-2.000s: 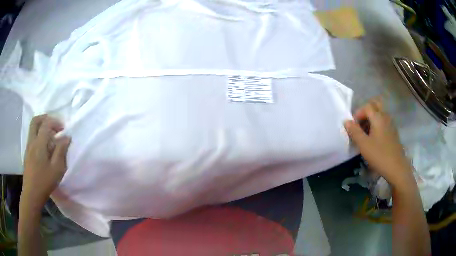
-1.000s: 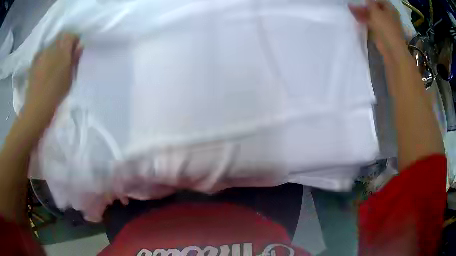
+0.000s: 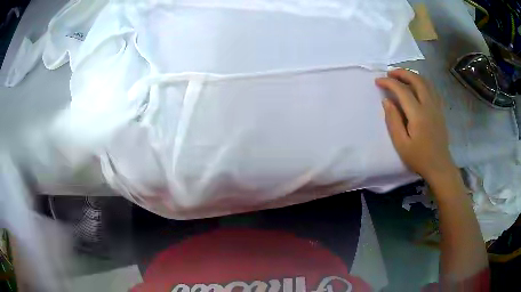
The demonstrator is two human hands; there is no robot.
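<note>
A white garment (image 3: 285, 120) lies across the padded board, its long seam running sideways and its near edge hanging over the front. Folds and a narrow strip show at its left part. My right hand (image 3: 414, 122) rests on the garment's right edge, fingers slightly apart, fingertips near the seam's end. At the left, a piece of white cloth is strongly blurred and hangs down past the board's front edge. My left hand cannot be made out there; cloth and blur hide it.
The steam iron (image 3: 485, 80) sits at the right of the board (image 3: 457, 128). A tan cardboard piece (image 3: 424, 24) lies at the far right, beside the garment. A pile of white pieces (image 3: 494, 197) is below at the right. Yellow tubing or cable shows at the top right.
The garment has been turned over and relaid; the printed label from the earliest frame no longer shows at its middle. My right hand has come down and nearer. My left hand has left the garment's left corner.
</note>
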